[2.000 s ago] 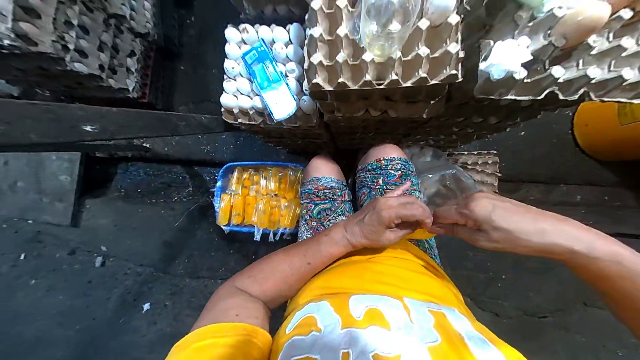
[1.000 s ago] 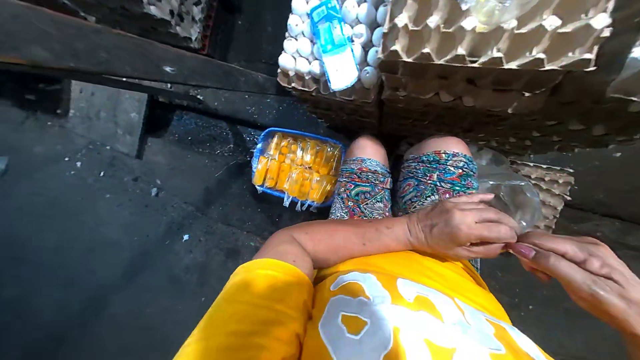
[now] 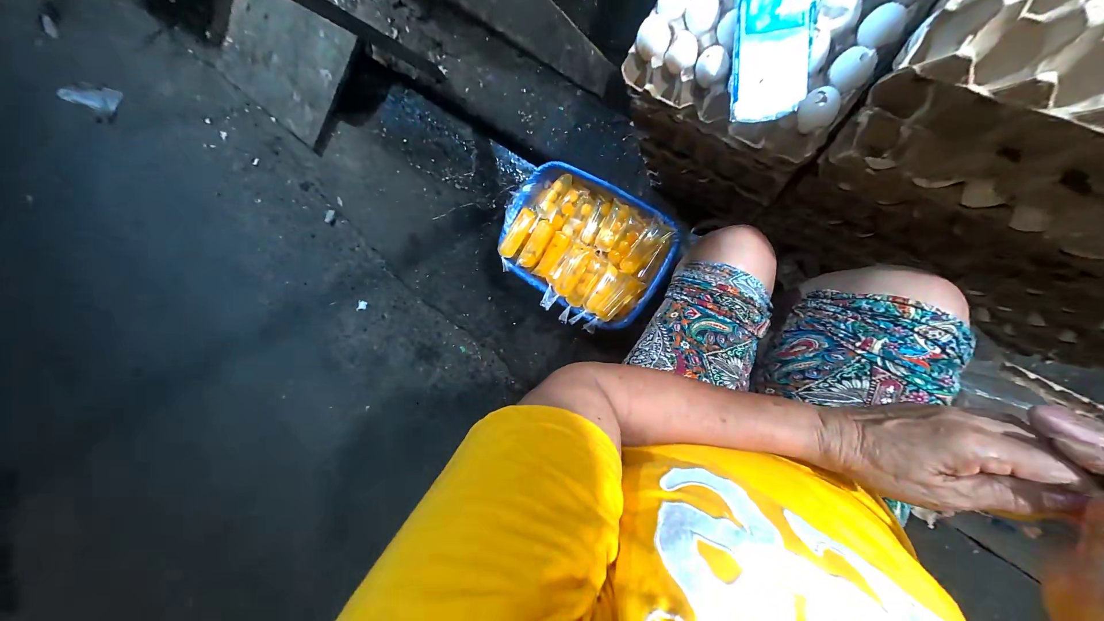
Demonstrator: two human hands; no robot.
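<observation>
My left hand reaches across my lap to the right edge of the view, its fingers close together against my right hand. Whether anything lies between its fingertips cannot be made out. Only part of my right hand shows at that edge, with a blurred orange patch below it. Beside my knee on the floor stands a blue plastic basket, filled with clear plastic packets of yellow-orange contents. Some packets have twisted ends hanging over the rim.
White eggs sit in a cardboard tray atop a stack, with a blue and white packet over them. More stacked egg trays rise before my knees. A concrete block and a ledge lie at the upper left. Clear plastic shows right of my knees.
The view has swung left, so my hands now stand at the right edge. The basket of packets has stayed beside my knee.
</observation>
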